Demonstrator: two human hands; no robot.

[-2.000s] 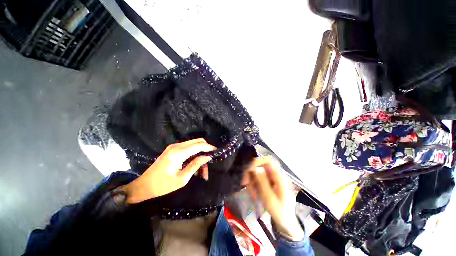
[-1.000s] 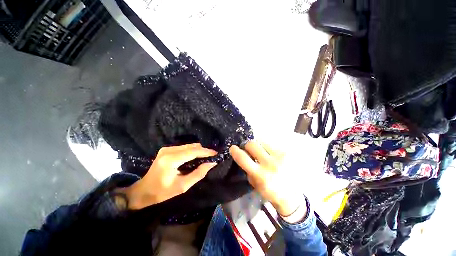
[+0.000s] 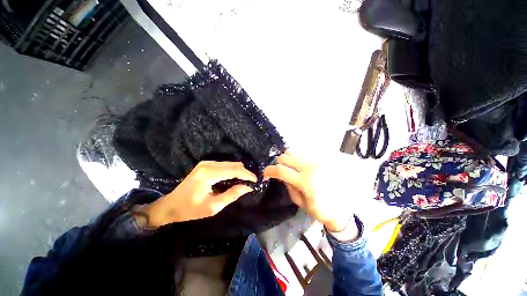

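Observation:
A black tweed-like jacket (image 3: 190, 124) with flecked braid trim (image 3: 245, 104) lies over my lap and the table edge. My left hand (image 3: 202, 193) pinches the trimmed edge between thumb and fingers. My right hand (image 3: 303, 182) is close beside it, its fingertips together at the same edge, nearly touching the left fingertips. A needle or thread is too small to make out, so what the right fingertips hold is unclear.
On the white table (image 3: 277, 52) lie a brown strip (image 3: 365, 98), black-handled scissors (image 3: 374, 137), a floral bag (image 3: 442, 176), a yellow strap (image 3: 393, 236) and dark garments (image 3: 427, 248). A black crate (image 3: 63, 34) stands on the floor at left, with clear plastic (image 3: 101, 153) beside the jacket.
My right hand has moved left from a blurred, separate position to the edge pinched by my left hand. The left hand keeps its pinch. The view has shifted slightly.

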